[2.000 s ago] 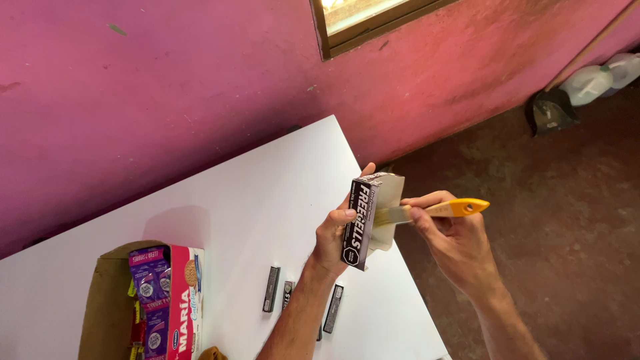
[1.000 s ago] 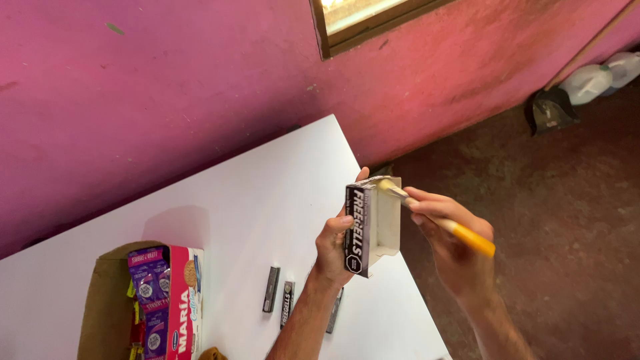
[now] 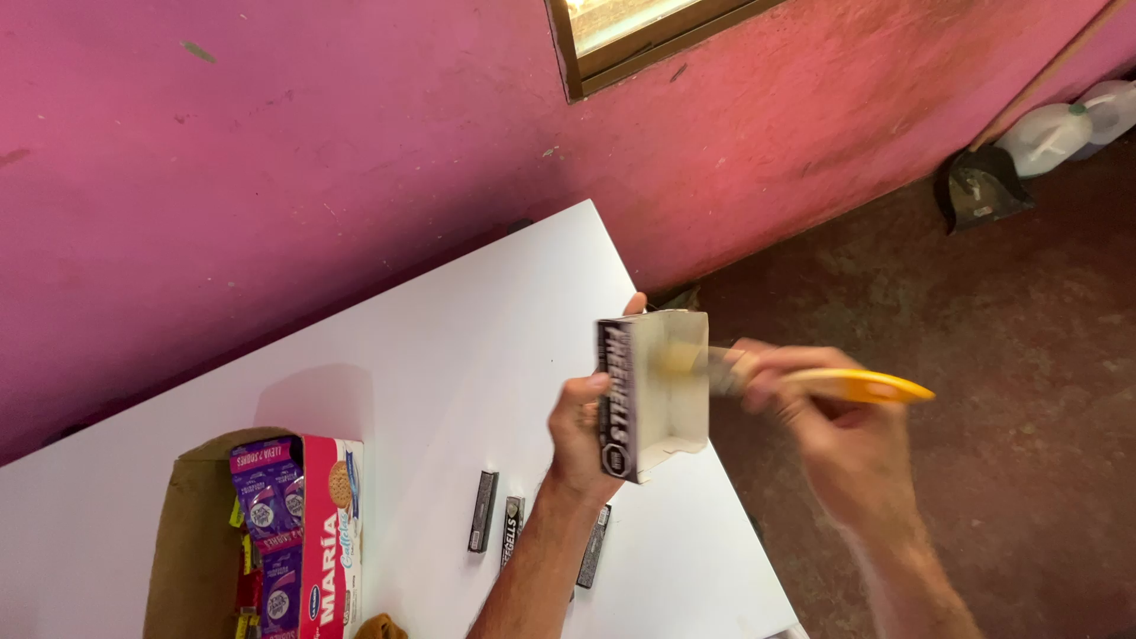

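My left hand (image 3: 581,435) holds an open, empty black-and-white Freegells cardboard box (image 3: 661,390) over the table's right edge, its pale inside facing right. A paintbrush with a yellow-orange handle (image 3: 874,385) is gripped in my right hand (image 3: 830,417); its blurred bristles reach into the box. Below the left hand, small dark candy packs lie on the white table: one at the left (image 3: 483,512), one partly behind my forearm (image 3: 512,528), one to its right (image 3: 594,547).
A María cookie carton (image 3: 333,532) holding purple sachets (image 3: 266,510) stands at the table's lower left. Something brown (image 3: 382,627) touches the bottom edge of view. A pink wall with a window (image 3: 621,35) borders the white table (image 3: 444,355). A black dustpan (image 3: 981,188) and plastic jugs (image 3: 1047,139) are on the floor.
The brush has moved from the box's upper edge, a second ago, to its inside, and its handle now points more level to the right. My left hand keeps hold of the box.
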